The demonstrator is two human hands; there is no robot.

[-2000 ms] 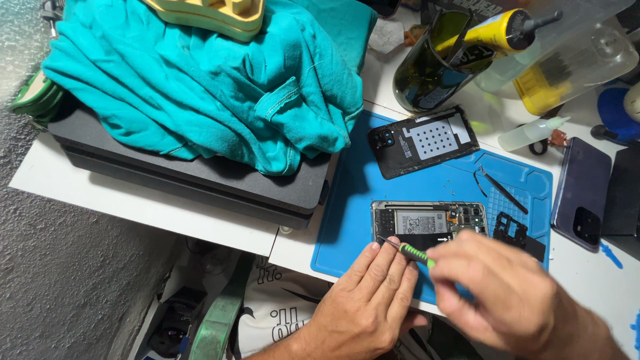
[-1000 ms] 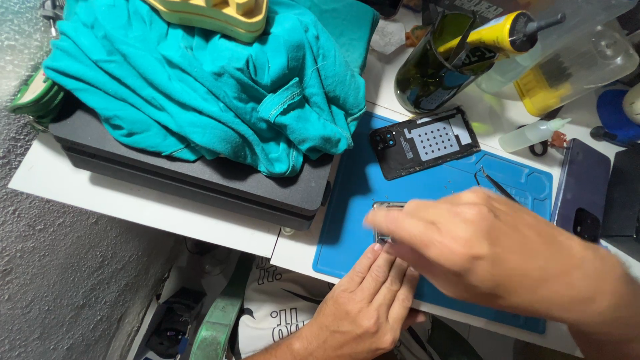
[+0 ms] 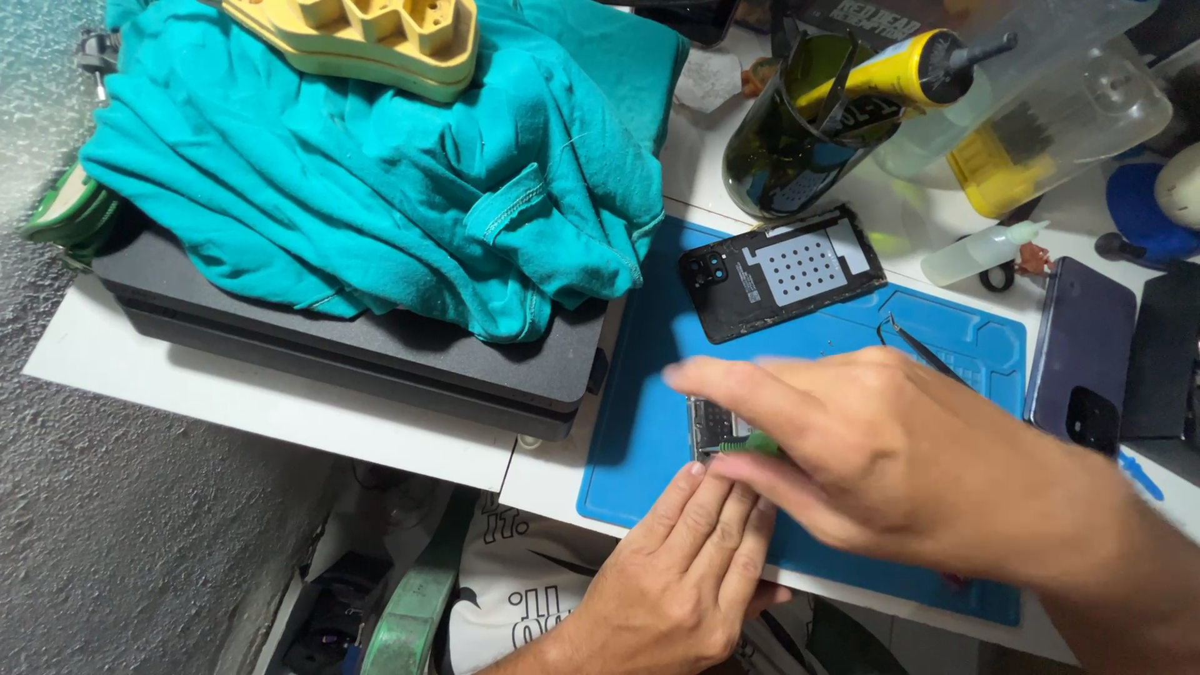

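An opened smartphone (image 3: 712, 427) lies on a blue silicone work mat (image 3: 637, 412), mostly hidden under my hands. My left hand (image 3: 689, 562) rests its fingertips on the phone's near edge, fingers extended. A small screwdriver with a green handle (image 3: 755, 443) is in my right hand (image 3: 844, 450), its shaft pointing left at the phone's lower left corner; the index finger reaches out above it. Whether the tip touches a screw cannot be told. Behind the phone lies a detached black phone back cover (image 3: 722, 305) with a camera cutout. Black tweezers (image 3: 923, 349) lie right of it on the mat.
A black console-like box (image 3: 375, 366) stands left, under teal cloth (image 3: 375, 169) and a yellow plastic tray (image 3: 394, 56). Behind the mat are a dark glass container (image 3: 787, 159) with a yellow tube and a small translucent bottle (image 3: 975, 253). A dark purple phone (image 3: 1083, 356) lies right.
My right hand has moved left from the phone's right side and now covers most of the phone. The screwdriver remains at the phone's left end. My left hand has stayed nearly still.
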